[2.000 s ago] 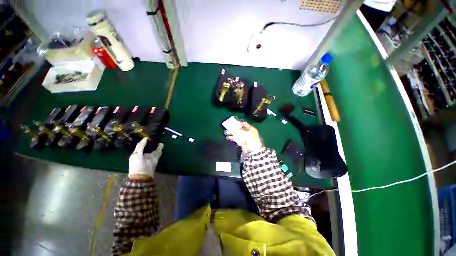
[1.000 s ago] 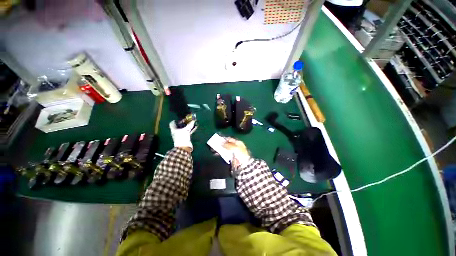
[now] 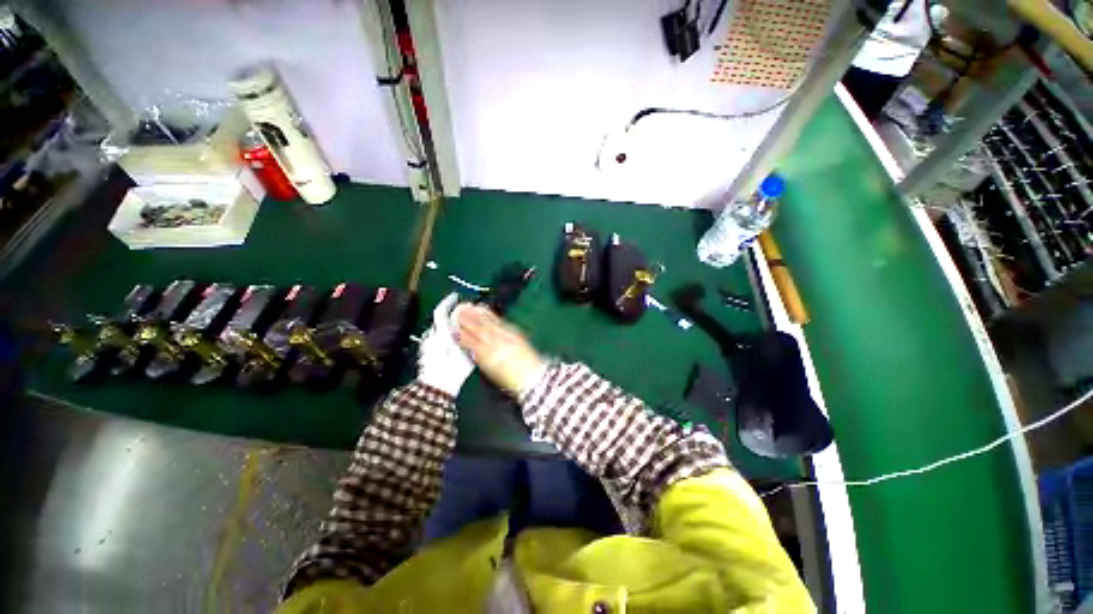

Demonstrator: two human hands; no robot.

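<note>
My left hand (image 3: 444,344), in a white glove, and my right hand (image 3: 497,350), which looks bare, meet in front of me above the green bench. A blurred black lock unit (image 3: 512,286) shows just beyond the fingertips, slanting up to the right. My left hand seems to hold its near end, which the hands hide. My right fingers lie against the left glove; their grip is hidden. No white card shows in my right hand. Two black lock units with brass mechanisms, one (image 3: 579,264) and another (image 3: 626,282), stand behind to the right.
A row of several lock units (image 3: 288,330) stands at the left. Behind it are a white parts box (image 3: 186,214), a red can (image 3: 273,176) and a cream flask (image 3: 288,138). At right are a water bottle (image 3: 741,222), a black cup-shaped item (image 3: 777,396) and a wooden-handled tool (image 3: 783,278).
My left hand has gone from the row's right end to the middle, where it took up a black unit. My right hand has moved left to meet it. The view has shifted.
</note>
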